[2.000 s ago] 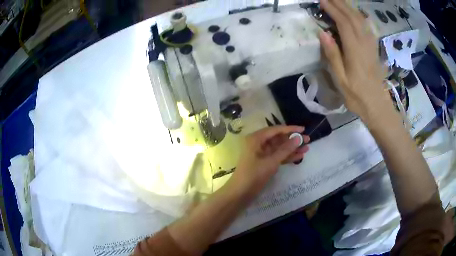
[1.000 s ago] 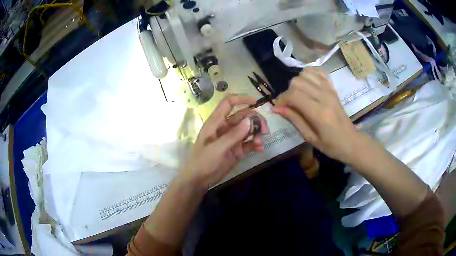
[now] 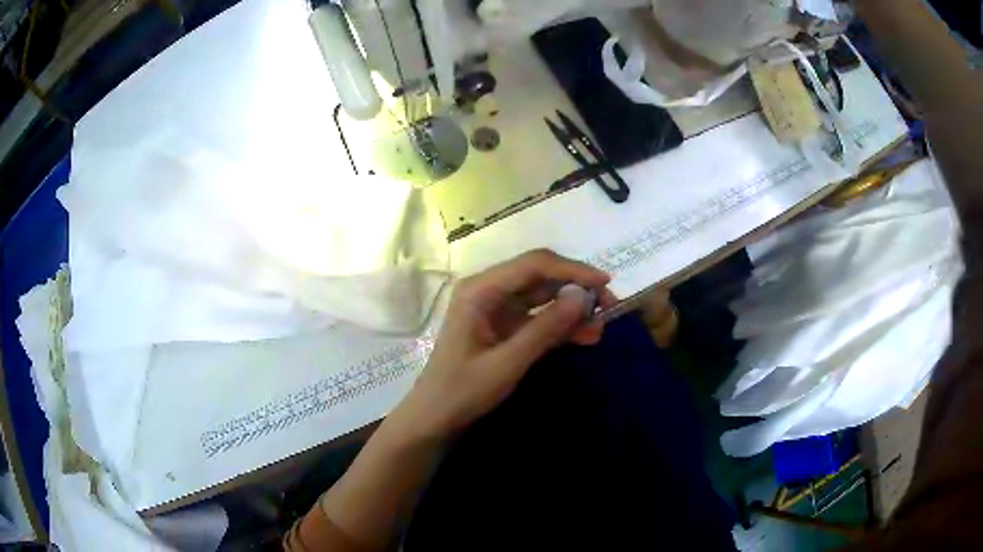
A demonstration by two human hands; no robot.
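Observation:
My left hand (image 3: 501, 334) pinches a small round pale item (image 3: 576, 300), perhaps a bobbin, between thumb and fingers above the table's front edge. My right hand is out of the picture; only the right forearm (image 3: 929, 97) shows at the upper right. The sewing machine's lit needle area (image 3: 431, 149) is beyond my left hand, its head cut off by the top edge. White cloth (image 3: 270, 248) lies left of the needle. Black thread snips (image 3: 587, 156) lie on the bed beside a flat black pad (image 3: 609, 92).
A white tape loop (image 3: 690, 99) and a tan card (image 3: 785, 100) lie on the right part of the machine. A printed ruler (image 3: 313, 397) runs along the table's front. White cloth pieces (image 3: 852, 313) hang at the right. A blue object (image 3: 811, 458) is below them.
My right hand has moved away from my left, up and out of the picture. The snips now lie free on the bed. My left hand still holds the small item.

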